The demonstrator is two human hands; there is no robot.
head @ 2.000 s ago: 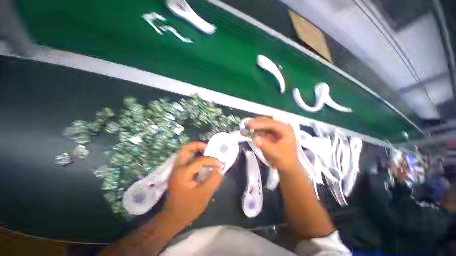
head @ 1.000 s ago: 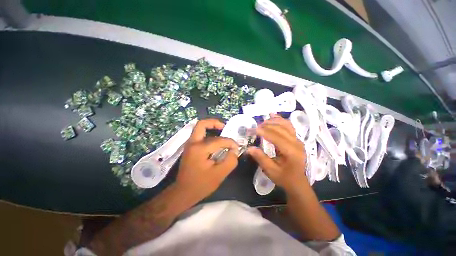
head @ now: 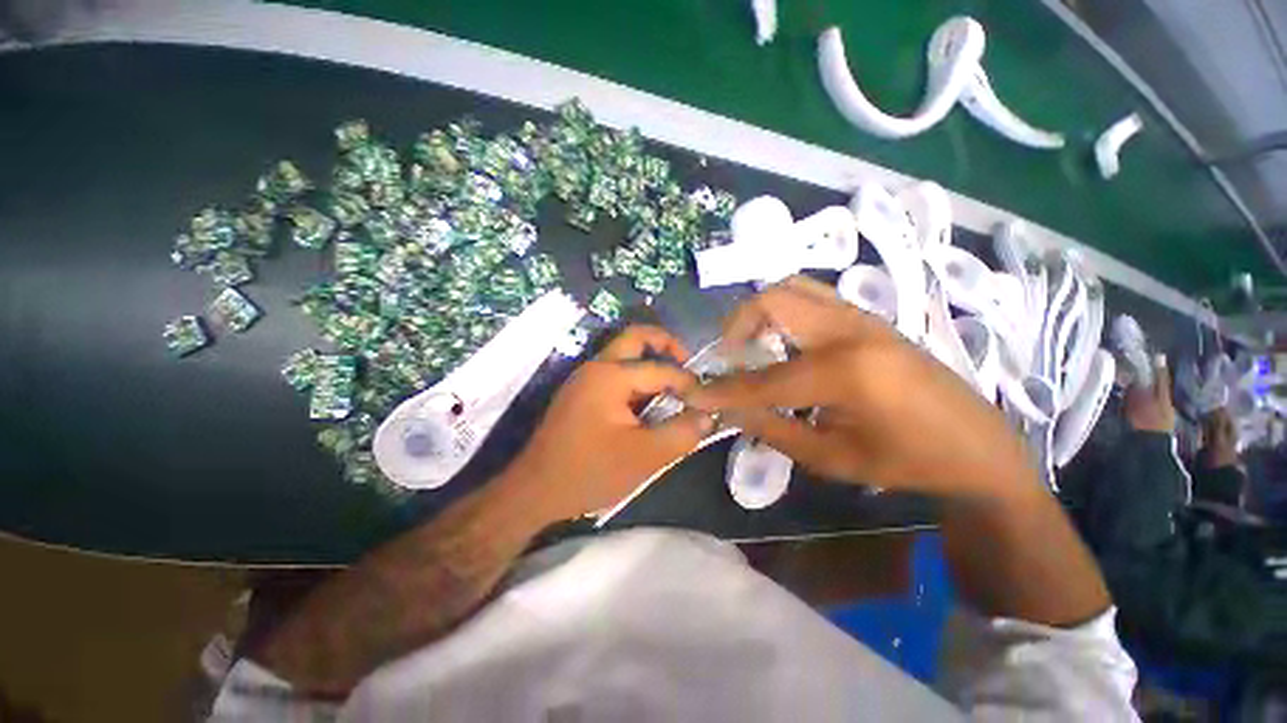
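My left hand (head: pixel 614 431) and my right hand (head: pixel 847 396) meet in front of me around a white curved housing (head: pixel 659 477). Its thin edge shows below the fingers; most of it is hidden. A small pale part shows between my left fingers, too covered to name. Another housing (head: pixel 494 389) lies left of my left hand, round end toward me, beside a large pile of small green circuit boards (head: pixel 424 240). One more housing (head: pixel 759 473) lies partly under my right hand.
White housings (head: pixel 974 304) are heaped at the right. A pale metal rail (head: pixel 466 71) separates the dark bench from the green belt (head: pixel 678 43), which carries curved white housings (head: pixel 903 120) and a small white piece (head: pixel 1118 144). Another person's hand (head: pixel 1150 403) is at far right.
My hands have closed in on the held housing, which has turned so its round face no longer shows. My right hand now covers more of it. The view has shifted, and belt pieces have moved.
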